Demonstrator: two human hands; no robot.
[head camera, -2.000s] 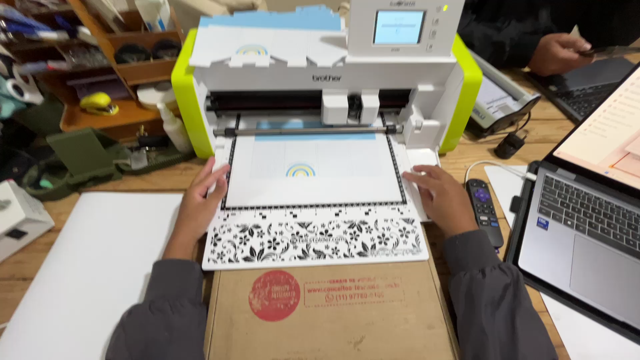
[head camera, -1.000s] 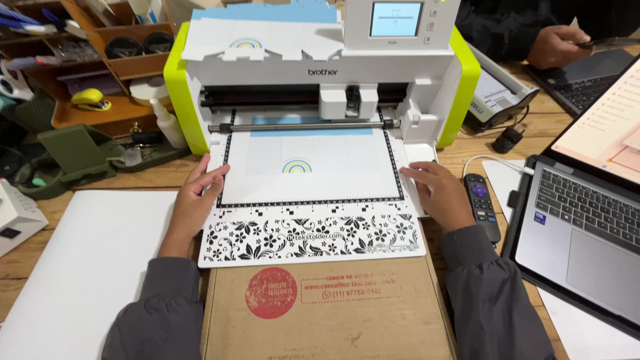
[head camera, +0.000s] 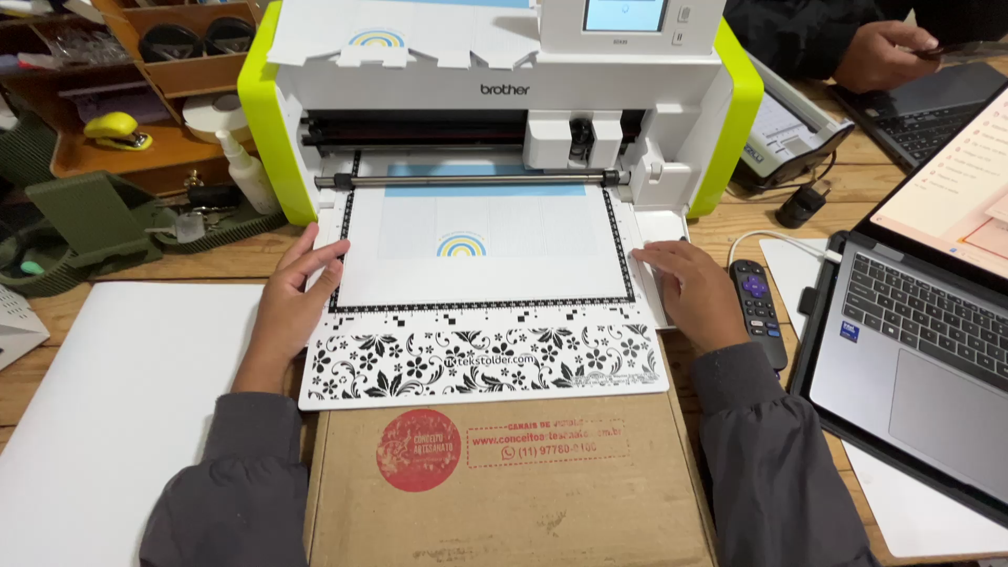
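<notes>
A Brother cutting machine (head camera: 504, 90) with lime-green ends holds a cutting mat (head camera: 480, 362) under its roller (head camera: 472, 180). On the mat lies a white sheet (head camera: 409, 279) with a blue band and a printed rainbow (head camera: 462, 246). My left hand (head camera: 295, 295) rests at the mat's left edge, thumb and fingers apart. My right hand (head camera: 693, 291) is at the mat's right edge, fingertips near the border; whether it grips the mat cannot be told. The mat's front part lies over a cardboard box (head camera: 504, 512). A cut sheet with another rainbow (head camera: 376, 38) lies on top of the machine.
To the right are a remote control (head camera: 757, 307), a laptop (head camera: 917, 339), a black power adapter (head camera: 802, 206) and a paper trimmer (head camera: 787, 126). Another person's hand (head camera: 882, 55) is at the upper right. A wooden organizer (head camera: 94, 161), a spray bottle (head camera: 248, 173) and white board (head camera: 134, 378) stand or lie left.
The rainbow sheet and mat sit about the same against the machine. Both hands stay beside the mat, with no plain change of hold. The view has shifted slightly.
</notes>
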